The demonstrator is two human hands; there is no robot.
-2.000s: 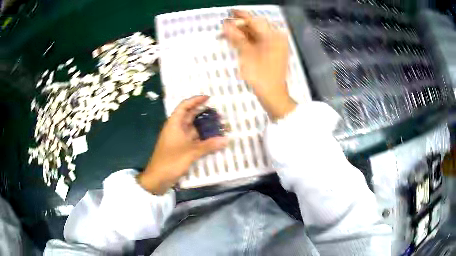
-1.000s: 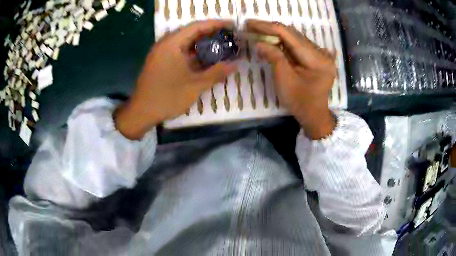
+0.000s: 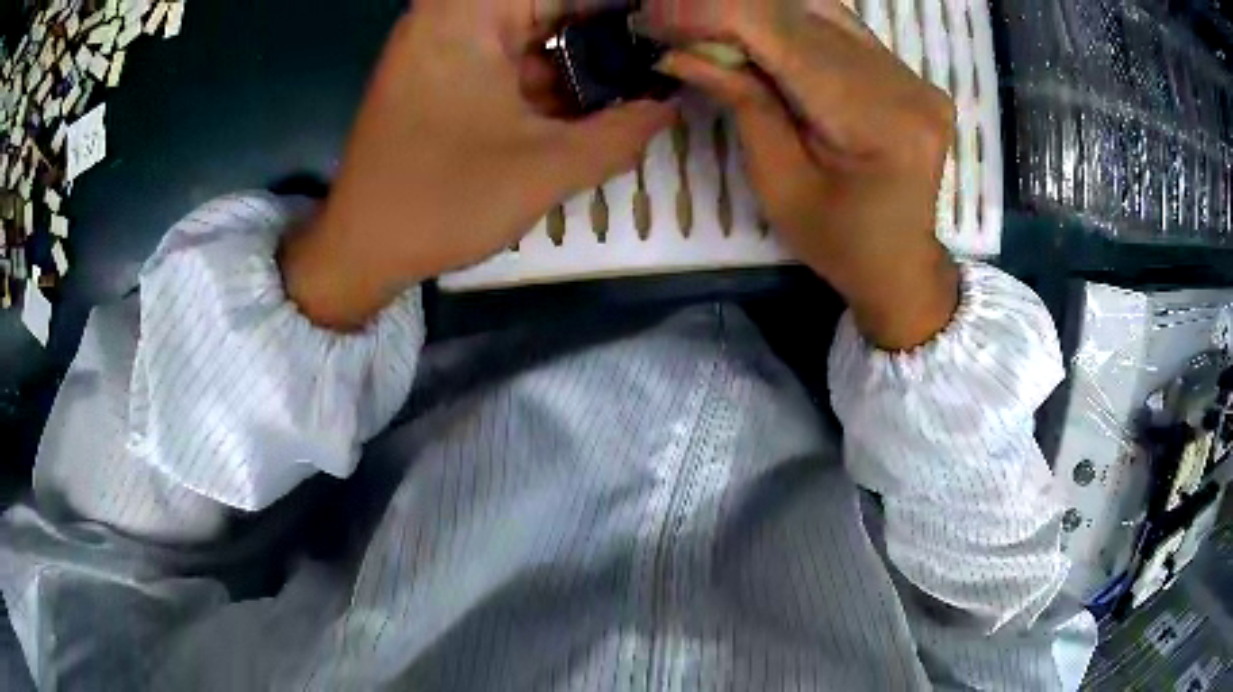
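Observation:
A dark watch case (image 3: 605, 61) with a shiny metallic rim is near the top edge. My left hand (image 3: 467, 149) holds it between thumb and fingers. My right hand (image 3: 845, 142) meets it from the right, its fingertips at the case. A small pale strip part (image 3: 709, 56) shows between my right thumb and fingers. The white slotted tray (image 3: 730, 252) lies beneath both hands, with rows of narrow brown spoon-shaped parts. My fingers hide part of the case, and both hands are partly cut off or close to the top edge.
Small loose cream, white and brown pieces (image 3: 41, 95) lie on the dark green bench at the upper left. A clear blister tray (image 3: 1122, 129) is at the upper right. Below it stands the white fixture machine (image 3: 1102, 446) with round buttons and dark brackets.
My right hand has come down from the tray's top rows to the watch case. Both hands, the case and the tray now sit higher in the view, which has shifted.

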